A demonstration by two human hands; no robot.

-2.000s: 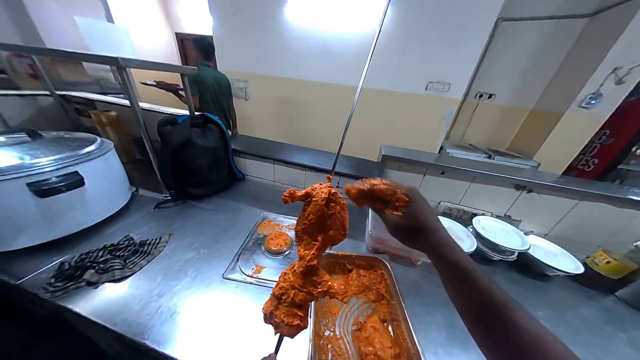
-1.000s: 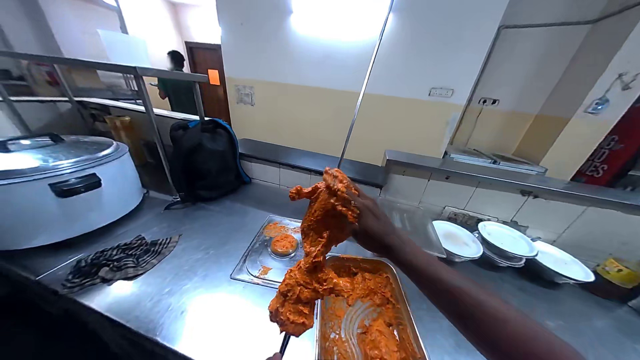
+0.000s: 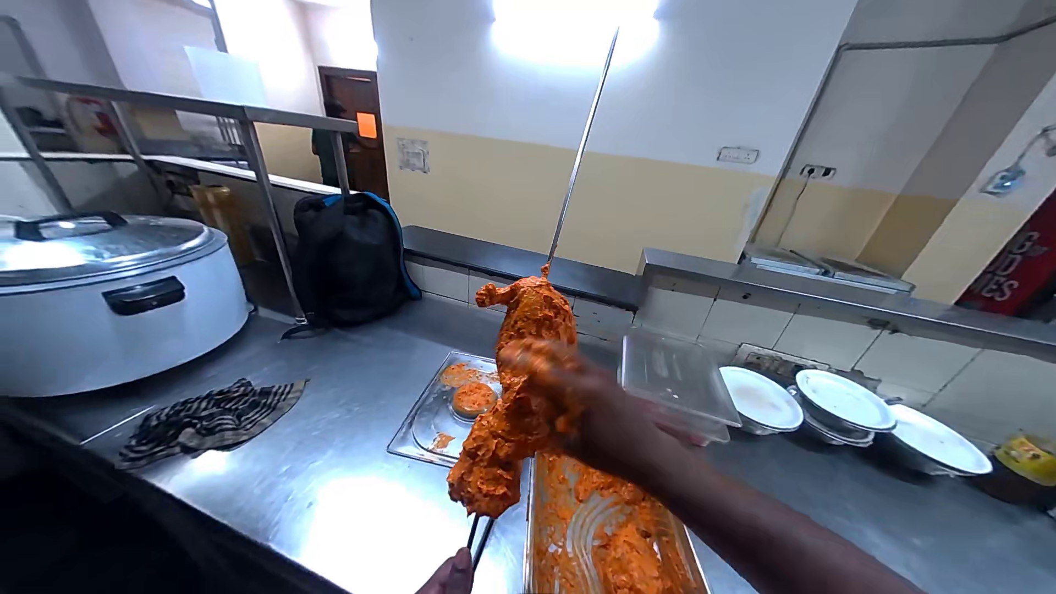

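Long metal skewers [image 3: 584, 148] run up through marinated meat pieces [image 3: 495, 454], which look like chicken thickly coated in orange paste. At the bottom edge my left hand [image 3: 452, 575] grips the lower end of the skewers. My right hand [image 3: 549, 384], smeared with paste and blurred, lies against the middle of the meat; its fingers are hard to make out. Below the meat is a metal tray [image 3: 697, 561] with more orange marinade. A clear lid [image 3: 425, 412] with orange smears lies flat to the left of that tray.
A large white pot [image 3: 107, 330] and a striped cloth [image 3: 214, 419] are at left. Behind stands a black backpack [image 3: 351, 260]. A lidded clear container [image 3: 676, 375], white dishes [image 3: 846, 398] and a wall ledge [image 3: 825, 289] are at right. A person [image 3: 328, 153] is near the door.
My right hand, raised beside the meat two seconds ago, came onto its upper part and is now lower, at the middle. The person in the background has moved toward the door.
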